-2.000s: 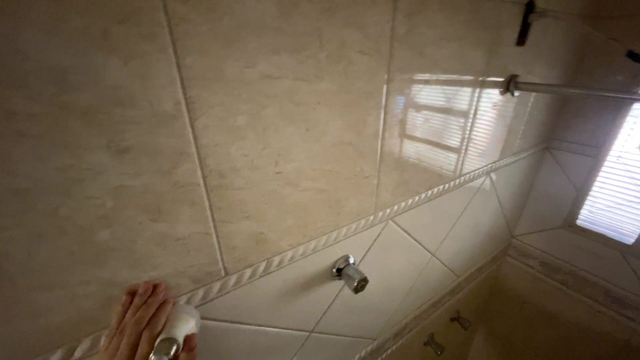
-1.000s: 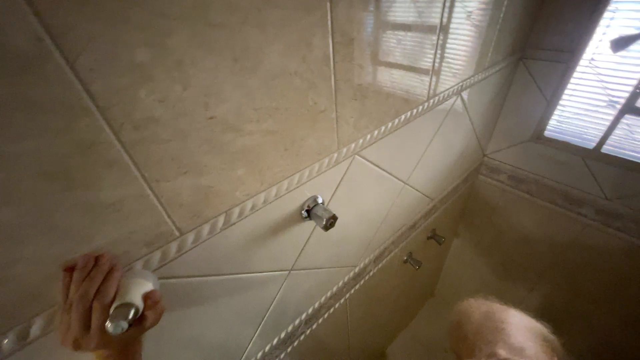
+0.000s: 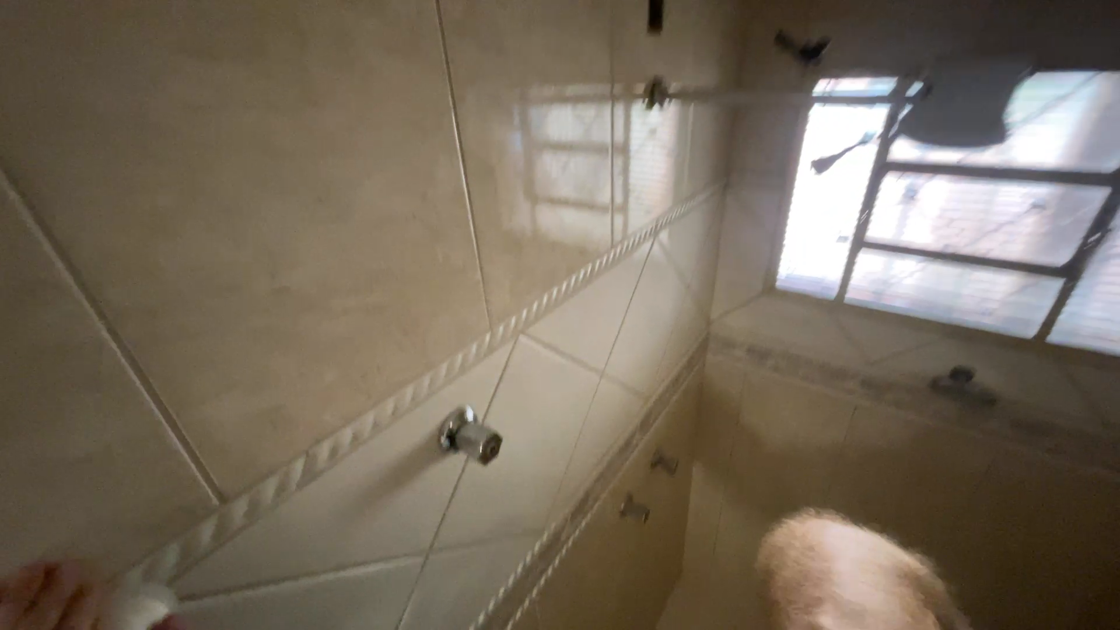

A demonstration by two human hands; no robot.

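Observation:
My left hand is at the bottom left corner, blurred and partly cut off. Its fingers are around a white rounded object, beside the rope-pattern border of the tiled wall. The chrome end seen on that object earlier is out of view. To the right of the hand, a chrome valve fitting sticks out of the pale tiles. My right hand is not in view. A blurred, rounded, hairy body part, perhaps a knee or forearm, shows at the lower right.
Two small metal taps are on the lower wall. A window with dark bars lies at the upper right, a grey hanging object in front of it. A rail runs from the wall. A dark fixture is below the window.
The view has swung toward the window. My left hand, still at the white object, now shows less at the lower left edge. The rounded body part has come into view since two seconds ago.

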